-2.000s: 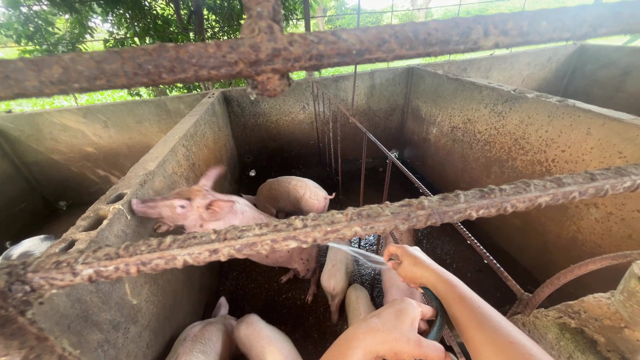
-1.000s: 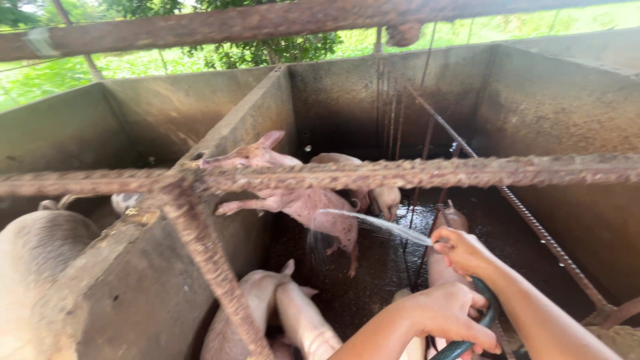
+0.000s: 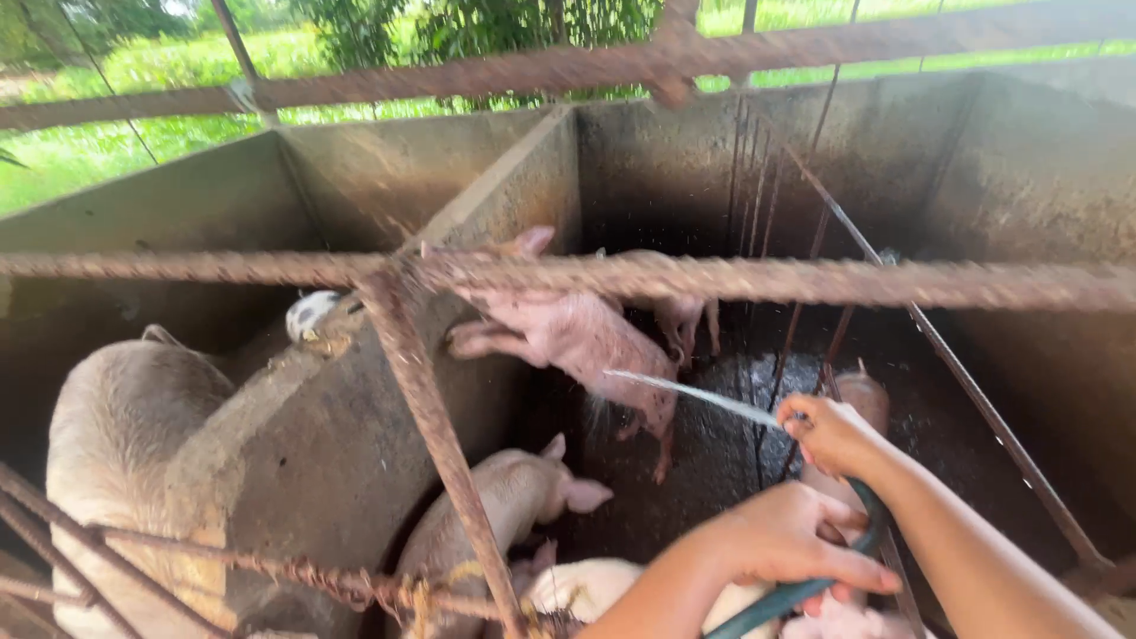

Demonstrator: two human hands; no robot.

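Observation:
My right hand (image 3: 825, 435) pinches the end of a dark green hose (image 3: 781, 603), and a jet of water (image 3: 701, 392) shoots from it to the left. Lower and nearer, my left hand (image 3: 790, 537) grips the same hose. The jet meets a pink pig (image 3: 581, 342) that stands reared against the concrete partition wall (image 3: 355, 444), its head behind a rusty bar. Another pig (image 3: 679, 306) is behind it. Below, a pale pig (image 3: 497, 501) faces right, and more pigs are partly hidden under my hands and arms.
A rusty twisted bar (image 3: 710, 277) crosses in front of the pen, joined to a slanted post (image 3: 444, 444). Rusty rods (image 3: 958, 355) divide the pen on the right. A large pig (image 3: 133, 444) and a spotted animal (image 3: 311, 312) are beyond the partition at left. The floor is wet.
The view has swung left, bringing the large pig in the neighbouring pen into sight. The reared pig was hit by no visible spray two seconds ago; water now lands on its body. Both hands still hold the hose.

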